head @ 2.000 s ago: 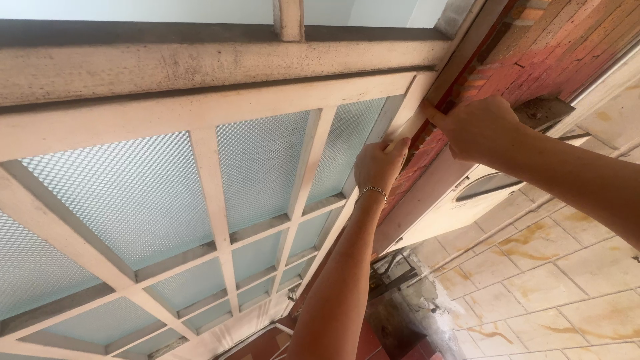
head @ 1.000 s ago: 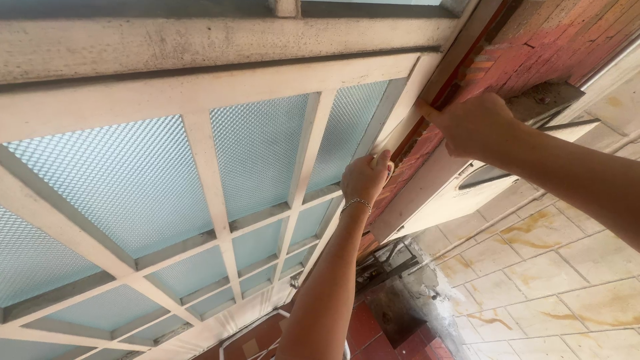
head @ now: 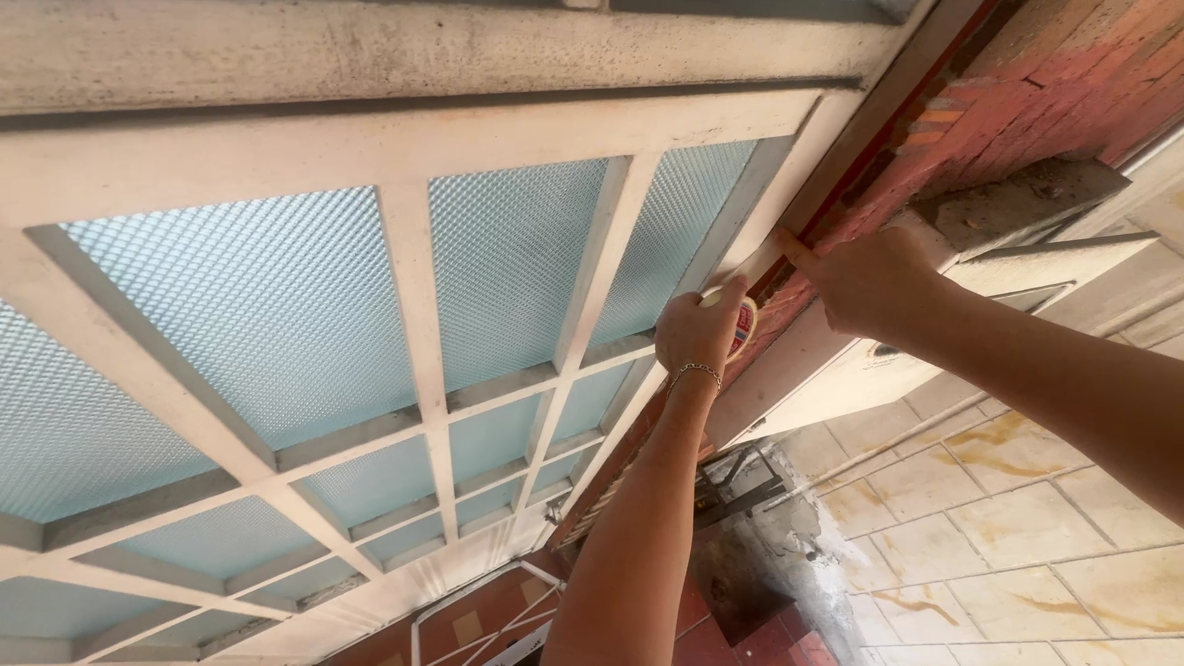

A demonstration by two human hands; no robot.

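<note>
My left hand [head: 698, 328], with a chain bracelet at the wrist, is closed around a roll of tape [head: 743, 328] whose printed core shows past the fingers. It is at the right edge of a cream-painted door [head: 518, 139] with textured glass panes [head: 250, 305]. Up and to the right, my right hand [head: 865, 282] has its index finger extended, the tip pressed on the pale strip along the door frame [head: 786, 231]. Whether tape lies under that fingertip cannot be told. The other fingers of this hand are curled, with nothing visible in them.
A red-painted brick wall [head: 1045, 92] adjoins the frame. Below my right forearm are a pale metal box with an open cover [head: 832, 379] and stained cream tiles [head: 943, 527]. A white metal frame [head: 435, 610] stands low near the red floor tiles [head: 786, 638].
My left hand has turned, so the printed side of the roll now shows. My right index finger remains at the frame.
</note>
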